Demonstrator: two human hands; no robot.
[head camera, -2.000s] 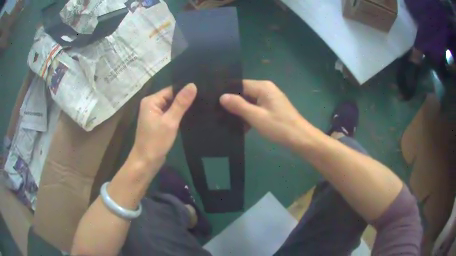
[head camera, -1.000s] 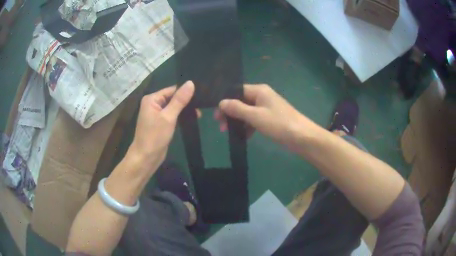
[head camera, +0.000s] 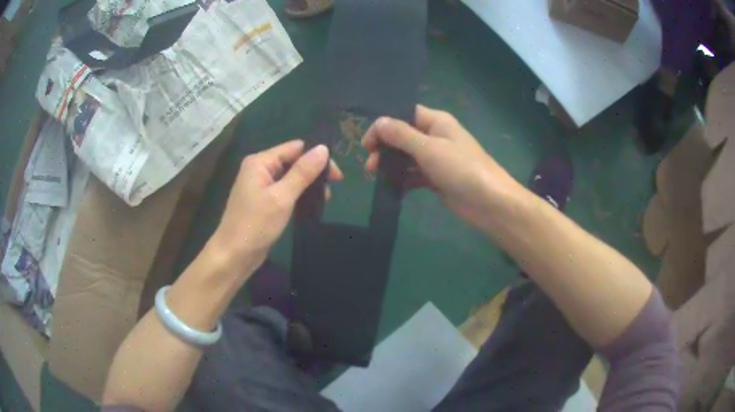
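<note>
A long, thin black panel (head camera: 338, 282) is held upright in front of me over my lap, its far end cut off by the top edge of the picture. It has a rectangular window, and green floor with orange-brown bits shows through it. My left hand (head camera: 274, 189) pinches the panel's left strip beside the window, thumb on top. My right hand (head camera: 439, 157) grips the right strip beside the window, a little higher, with fingertips showing in the opening. The panel's near end hangs between my knees.
Newspaper (head camera: 185, 105) drapes over a brown carton (head camera: 113, 265) at left, with a curved black piece (head camera: 121, 52) on it. A small cardboard box (head camera: 596, 16) sits on a white sheet (head camera: 564, 64) at upper right. Jagged cardboard (head camera: 685, 217) is at right. Another white sheet (head camera: 403, 362) lies between my legs.
The panel has tilted, its far end shifting right and its near end left. The window now lies between my hands, and my right hand has moved slightly up and right. Both hands keep hold.
</note>
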